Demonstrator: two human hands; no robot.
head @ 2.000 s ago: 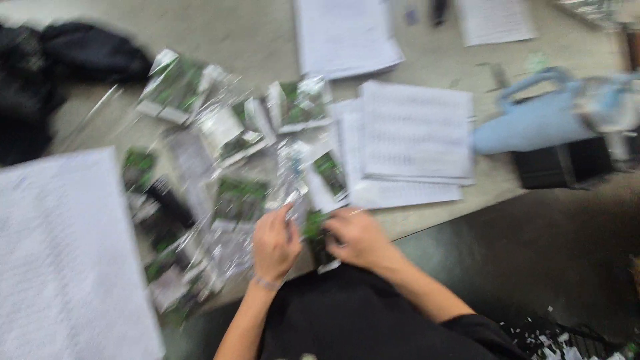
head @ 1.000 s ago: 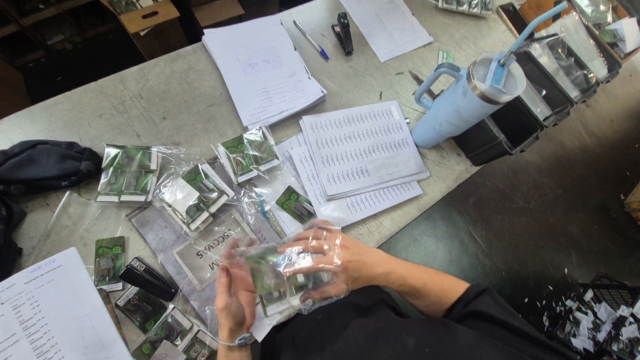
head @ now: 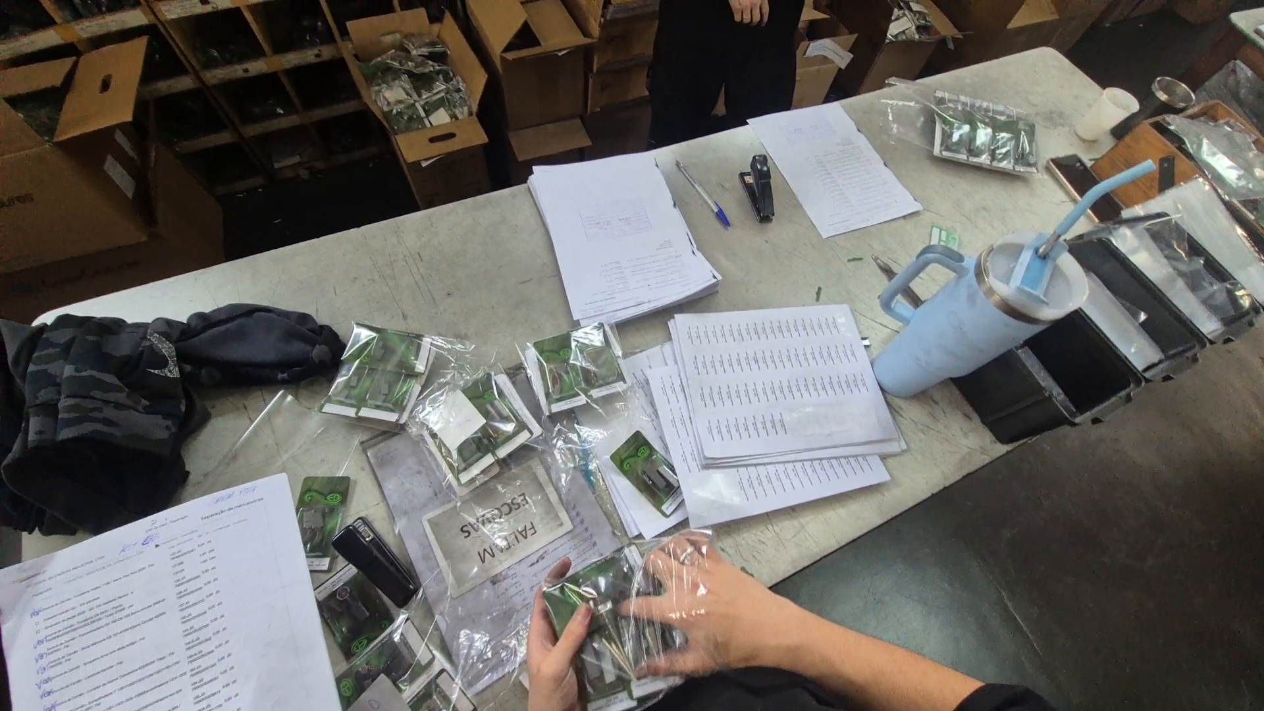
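Low in the head view, a clear plastic bag of green carded parts (head: 602,632) lies between my two hands. My left hand (head: 558,637) grips its left side, thumb on top of the film. Across the right side of the bag spreads my right hand (head: 691,612), fingers apart, partly behind or under the clear film. Just above are a single green carded part (head: 647,472) on paper and several bagged packs, among them one with a white slip (head: 477,425) and one by the label sheets (head: 575,365). A black stapler (head: 375,560) sits left of my hands.
Stacked label sheets (head: 790,385), a paper stack (head: 622,237), a pen (head: 703,195) and a second stapler (head: 758,188) lie farther back. A blue tumbler (head: 963,316) leans beside black bins (head: 1047,385). A printed list (head: 168,602) is at left. Across the table stands a person (head: 726,59).
Two seconds ago my hands were at a green card at the table edge; one second ago they held a filled clear bag, as now. The view has shifted to show more of the far side.
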